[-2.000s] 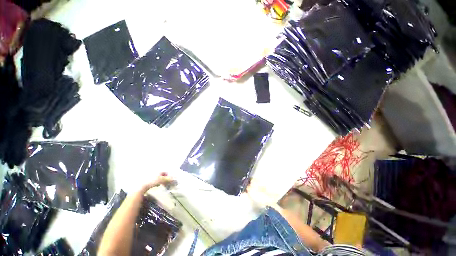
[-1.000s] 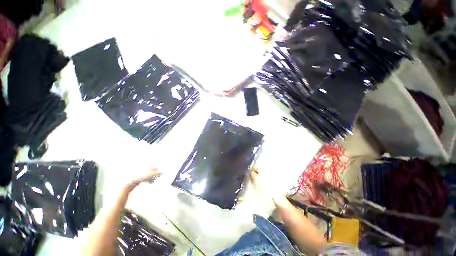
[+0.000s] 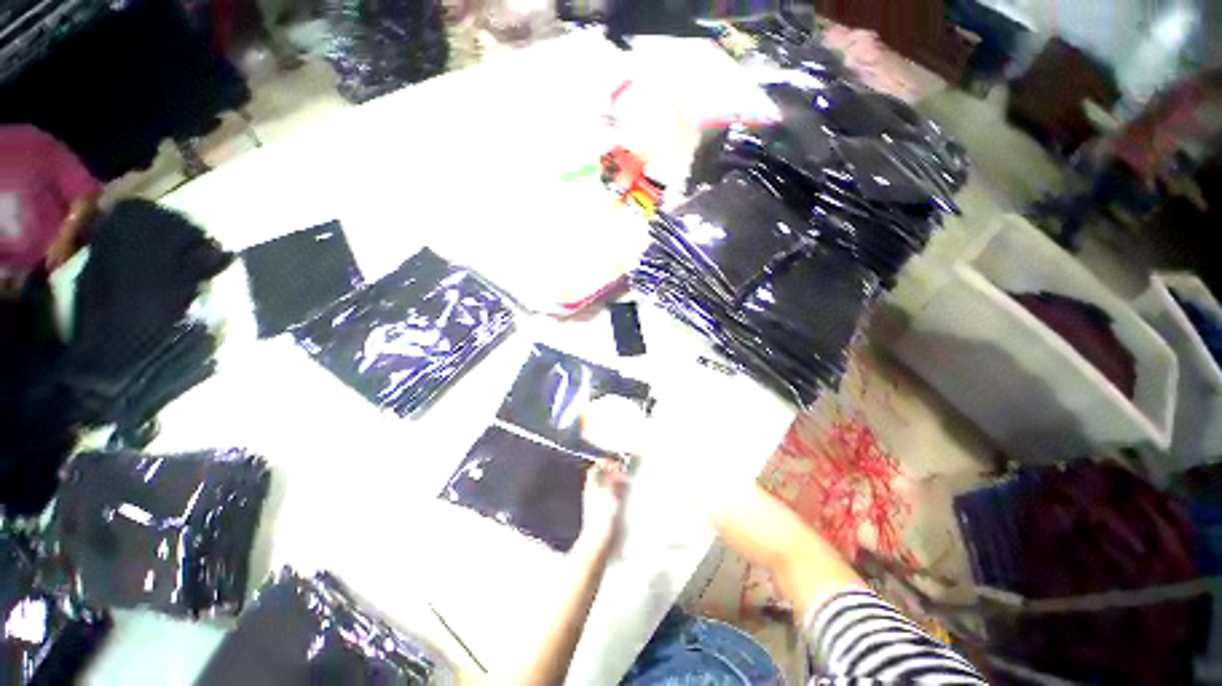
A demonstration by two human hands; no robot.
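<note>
A bagged dark garment bundle [image 3: 516, 485] lies flat on the table in front of me, under glossy film. A thin pale string [image 3: 536, 440] crosses its middle. My left hand [image 3: 607, 483] is at the bundle's right edge, its fingers closed at the end of the string. My right hand [image 3: 623, 426] is washed out by glare near the same edge, so its fingers and grip cannot be told.
Bagged garments lie at the upper left [image 3: 409, 335], lower left [image 3: 161, 529] and in a large stack at the right [image 3: 791, 288]. A small black rectangle [image 3: 627, 328] lies above the bundle. Red strips [image 3: 844, 476] and pale crates [image 3: 1059, 389] are at the right. A person in pink [image 3: 34, 201] is at the left.
The view has tilted up, showing more of the room. Both hands have come together at the bundle's right edge. A pale string now shows across the bundle.
</note>
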